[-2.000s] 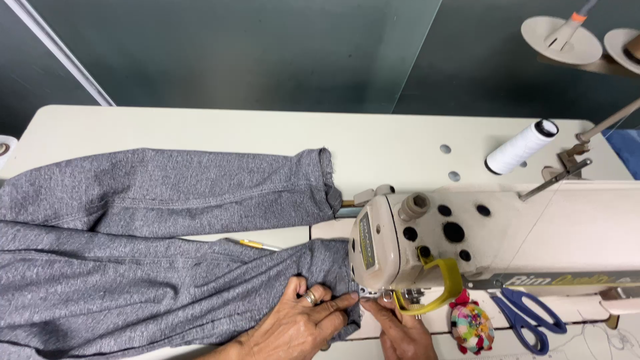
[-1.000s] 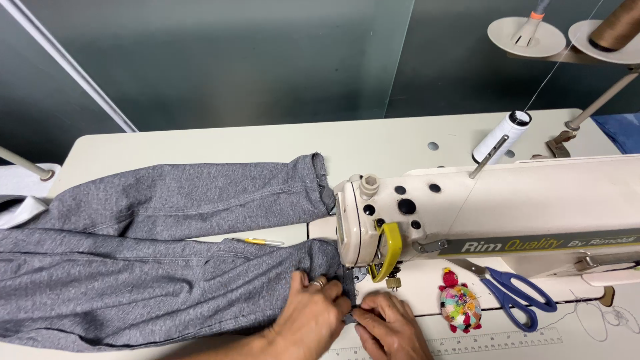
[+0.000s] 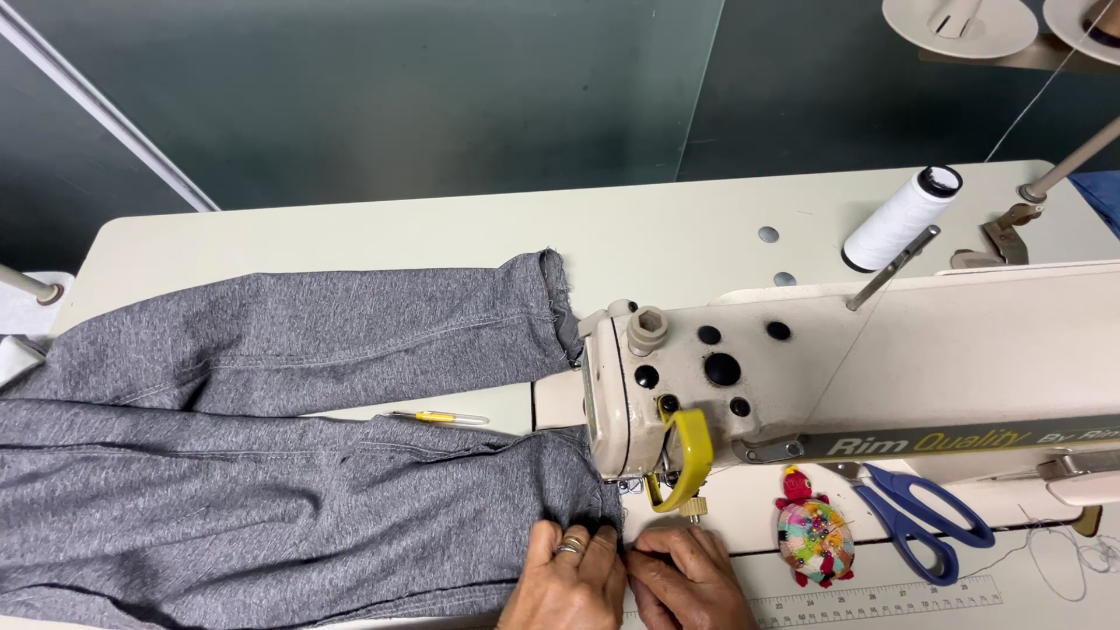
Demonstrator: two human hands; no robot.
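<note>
Grey heathered trousers (image 3: 262,516) lie inside out across the left of the table, with one leg's hem end at the head of a Rimoldi sewing machine (image 3: 875,350). On that leg's edge, just in front of the needle area, my left hand (image 3: 573,573), with rings on one finger, pinches the cloth. My right hand (image 3: 687,577) meets it at the raw edge, fingers bent together on the edge of the cloth. The fingertips partly hide the fabric. The other trouser leg (image 3: 394,324) lies behind, its frayed opening beside the machine head. A yellow finger guard (image 3: 687,459) stands above the needle area.
Right of my hands are a pincushion (image 3: 815,538) full of pins, blue-handled scissors (image 3: 927,525), a ruler marked on the table (image 3: 884,604) and loose thread (image 3: 1050,551). A seam ripper (image 3: 437,417) lies between the legs. A white thread cone (image 3: 901,219) stands behind the machine.
Both hands have moved from close beside the presser foot toward the front, along the hem edge. The view has shifted.
</note>
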